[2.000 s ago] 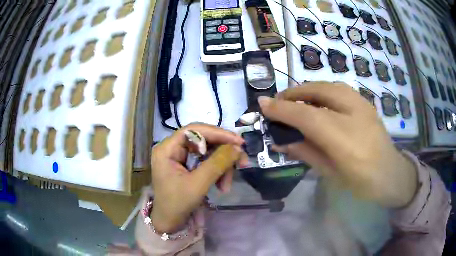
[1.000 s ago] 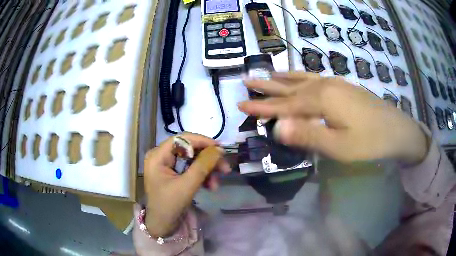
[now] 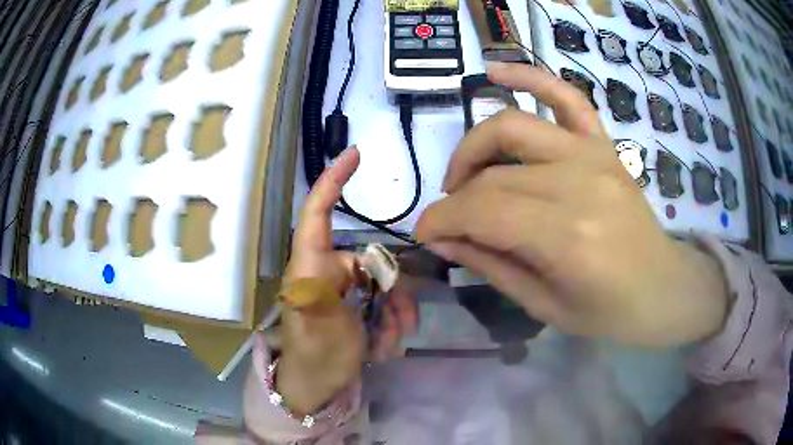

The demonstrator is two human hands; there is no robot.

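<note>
My left hand (image 3: 326, 295) is at lower centre, one finger stretched up and a tan-orange finger cot (image 3: 311, 293) on another digit. A small pale piece (image 3: 380, 267) sits among its curled fingers; its exact shape is blurred. My right hand (image 3: 565, 226) is at centre right, thumb and finger pinched close beside the left fingers; whether it holds anything is not visible. It hides most of the dark test fixture, whose upper arm (image 3: 487, 100) shows above the knuckles. The handheld meter (image 3: 424, 52) lies behind, its screen out of the picture.
A foam tray with tan pockets (image 3: 174, 235) lies left on brown cardboard (image 3: 209, 335). A foam tray (image 3: 696, 224) with dark round units is at right, more stacked beyond. A coiled cord (image 3: 315, 87) and black cable (image 3: 416, 165) lie left of and below the meter. Grey floor shows below.
The view has shifted, so the bench things sit further right. My left hand has opened one finger upward. My right hand has come from above the fixture to a pinch beside the left hand.
</note>
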